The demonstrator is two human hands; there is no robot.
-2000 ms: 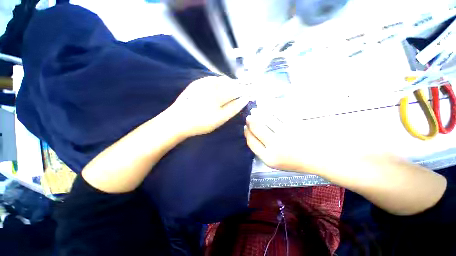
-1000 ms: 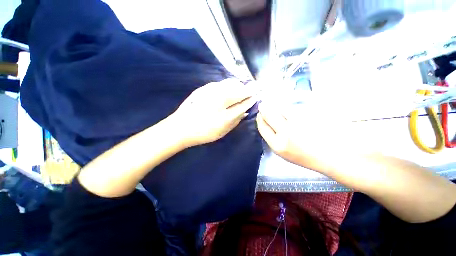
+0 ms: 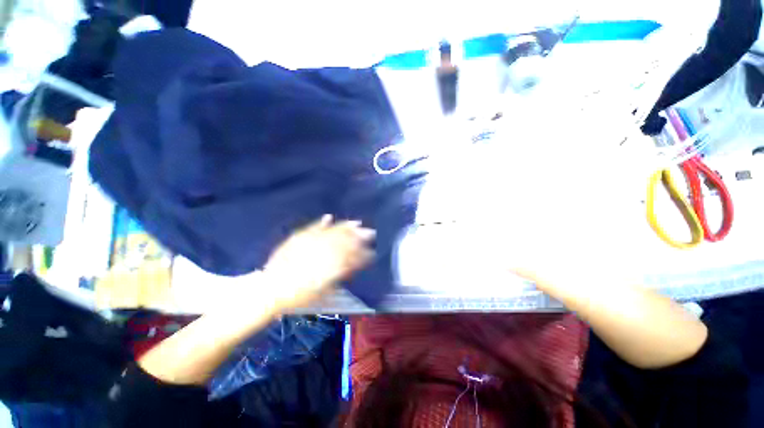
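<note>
The navy garment piece point(image 3: 251, 142) lies heaped on the left of the white machine table, its right edge near the sewing machine point(image 3: 536, 109). My left hand point(image 3: 327, 251) is on the lower part of the cloth, blurred, fingers towards the right; whether it grips the cloth cannot be told. My right forearm point(image 3: 620, 313) reaches over the table, but the right hand is washed out in glare and its fingers cannot be made out. The needle area is also lost in glare.
Scissors with yellow and red loops point(image 3: 674, 209) lie at right, beside pale cords and below a black strip point(image 3: 712, 67). The ruler-marked table edge point(image 3: 469, 301) runs in front of the dark red apron point(image 3: 469, 359). A grey box-like thing point(image 3: 33, 201) stands at far left.
The view has shifted, showing more of the machine. My left hand has moved down and left from the needle area. The cloth's lower part no longer hangs over the table edge. The hands are now apart.
</note>
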